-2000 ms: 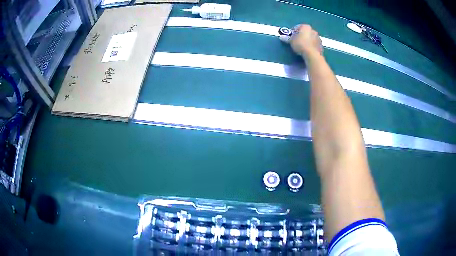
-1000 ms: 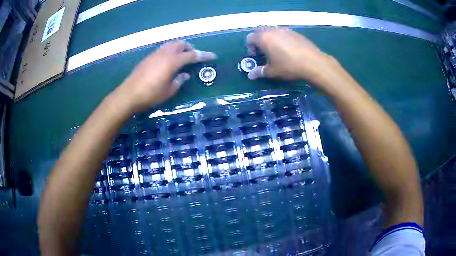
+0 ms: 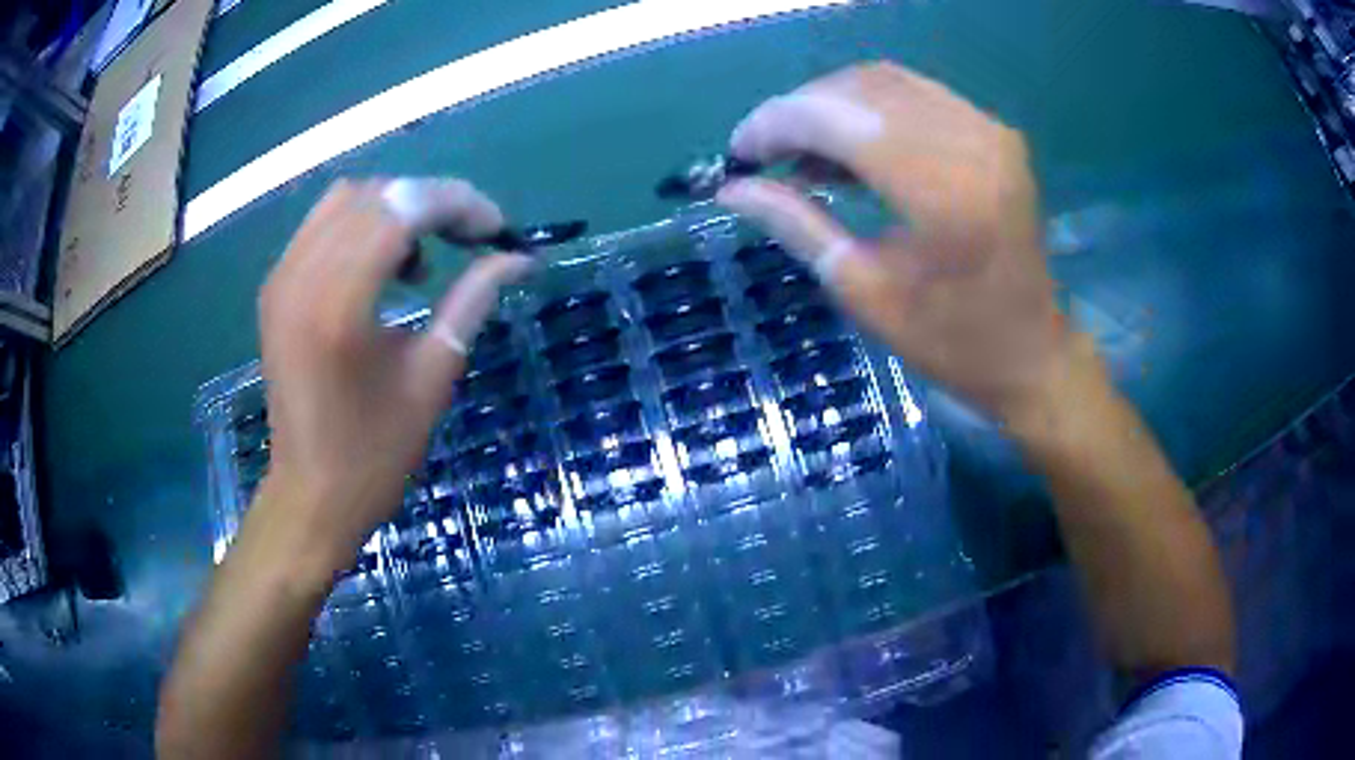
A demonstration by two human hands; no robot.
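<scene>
My left hand (image 3: 372,297), with whitish finger cots, pinches a round unit (image 3: 544,235) between thumb and finger above the back edge of the tray. My right hand (image 3: 921,223), also with finger cots, pinches another round unit (image 3: 696,180) a little farther back and to the right. Both units are tilted, with their thin dark edges showing, and slightly blurred. The clear blister tray (image 3: 654,572) lies below my hands. Black units stand on edge in its back rows; the nearer rows show bare clear pockets. My left hand and forearm hide part of the tray's left side.
Cardboard sheets (image 3: 125,186) with a white label lie at the far left. White strips (image 3: 431,101) cross the green mat (image 3: 624,112) behind the tray. A dark lump (image 3: 92,564) sits at the left. Dark and clear stacked trays (image 3: 1320,74) show at the far right.
The two units that lay flat on the mat are now lifted, one in each hand. Both hands have closed on them and hold them near the tray's back edge. The view has shifted slightly.
</scene>
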